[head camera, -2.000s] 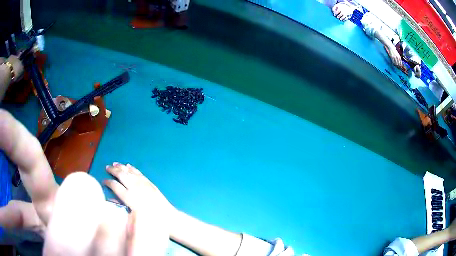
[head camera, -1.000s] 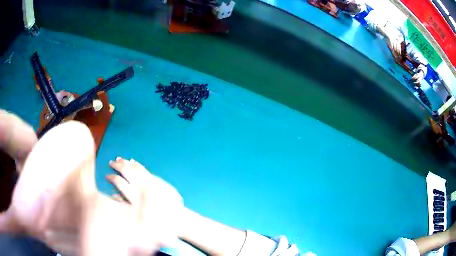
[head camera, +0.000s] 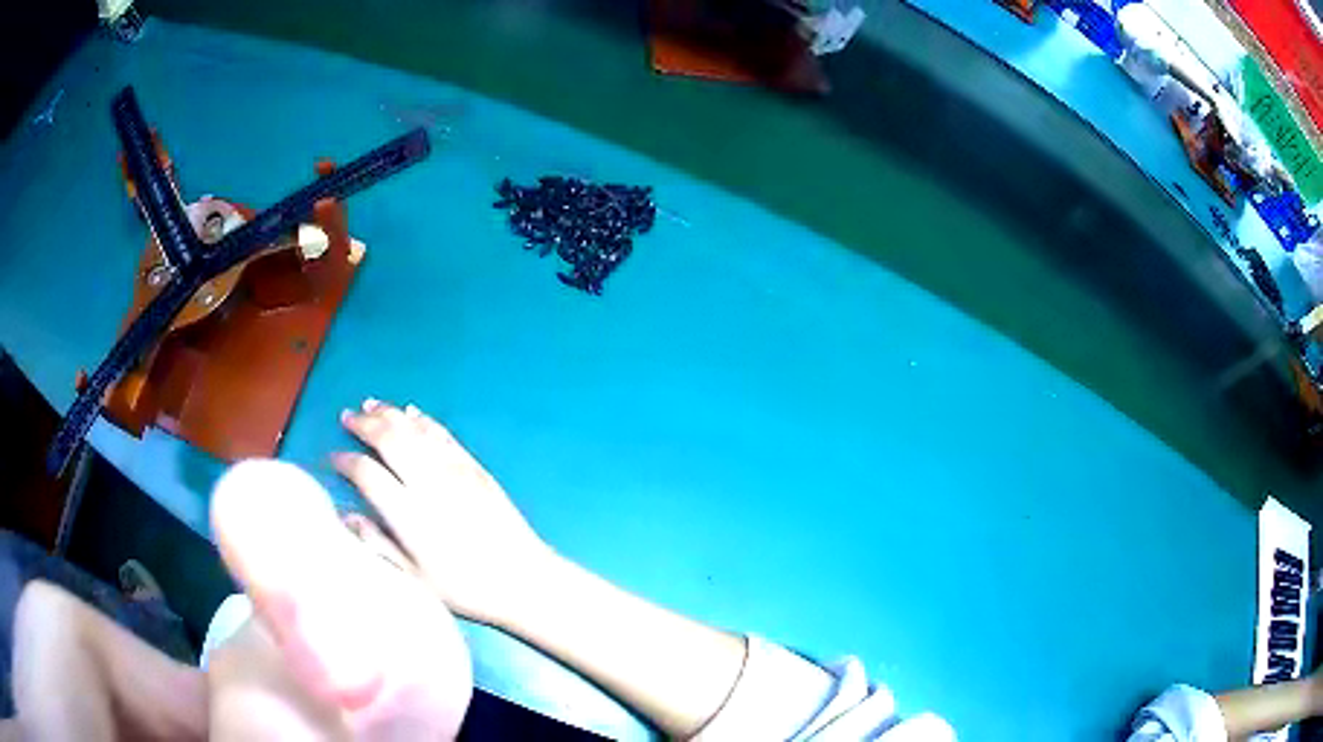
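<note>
A black Y-shaped three-arm frame (head camera: 192, 273) lies on an orange-brown jig (head camera: 232, 380) at the left of the bench. Its centre sits over the round jig centre with shiny bolt heads. A pile of small black pieces (head camera: 580, 229) lies loose to the right of the jig. My left hand (head camera: 341, 638) is large, blurred and close to the camera at the lower left, cut off by the edge, fingers apart, nothing visible in it. My right hand (head camera: 457, 507) is palm down just below the jig, fingers spread and empty, partly covered by the left hand.
The dark green conveyor belt (head camera: 900, 261) runs behind the teal bench (head camera: 813, 435) and carries another jig (head camera: 726, 58). At the lower right, another person's sleeved arm (head camera: 1178, 713) reaches to a white tray (head camera: 1277, 519) with black strips. People work along the far bench.
The view has shifted, so frame, jig and pile sit higher and further right. My left hand has moved down, uncovering the frame's lower arm. The other person's hand near the frame at far left is gone.
</note>
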